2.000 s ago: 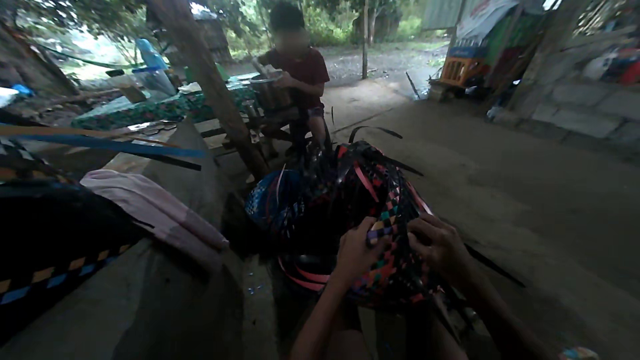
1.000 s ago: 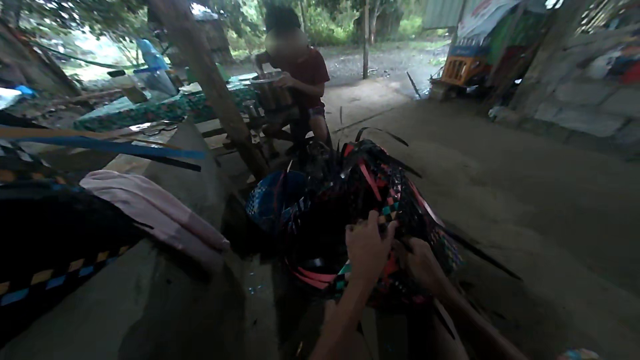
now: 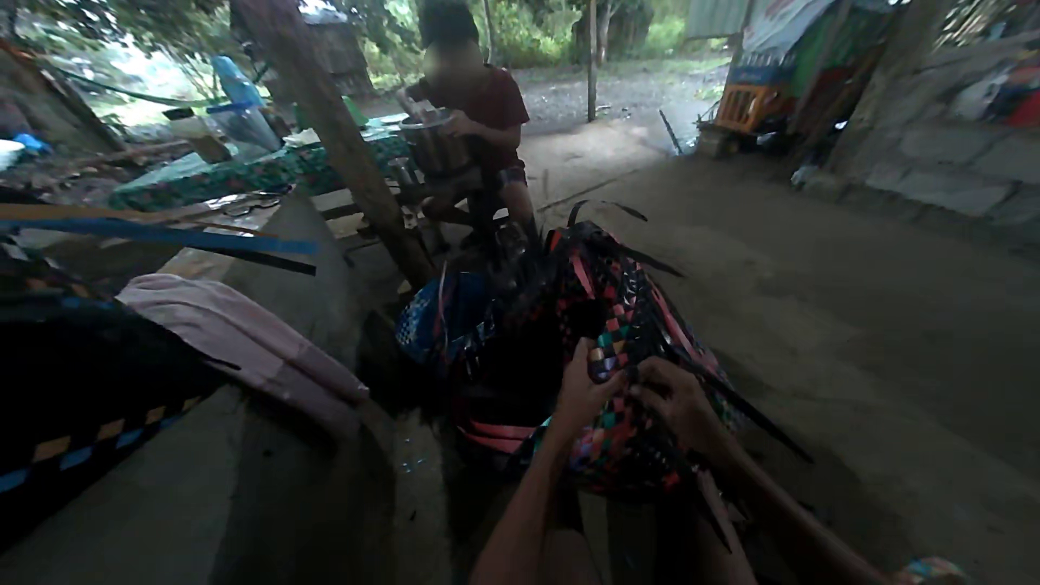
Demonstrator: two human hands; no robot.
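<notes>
A large woven basket of black, red and multicoloured plastic strips (image 3: 601, 439) stands before my knees, its dark opening to the left. My left hand (image 3: 587, 388) grips the checkered rim, thumb on the woven band. Just right of it, my right hand (image 3: 670, 398) has bent fingers pinching at the weave; which strip lies between them is too dark to tell. Loose black strips (image 3: 756, 414) stick out to the right and from the top. Against the basket's far left side rests a blue woven piece (image 3: 447, 313).
A person (image 3: 479, 106) sits ahead holding a metal pot (image 3: 436, 142), near a wooden post (image 3: 345, 146) and a table with a green patterned cloth (image 3: 284, 166). At left are a pink cloth (image 3: 236, 325) on a ledge and a dark woven item with a checkered band (image 3: 89, 443).
My left hand has shifted up along the rim since one second ago, and my right hand has risen beside it. Both stay at the basket's right side.
</notes>
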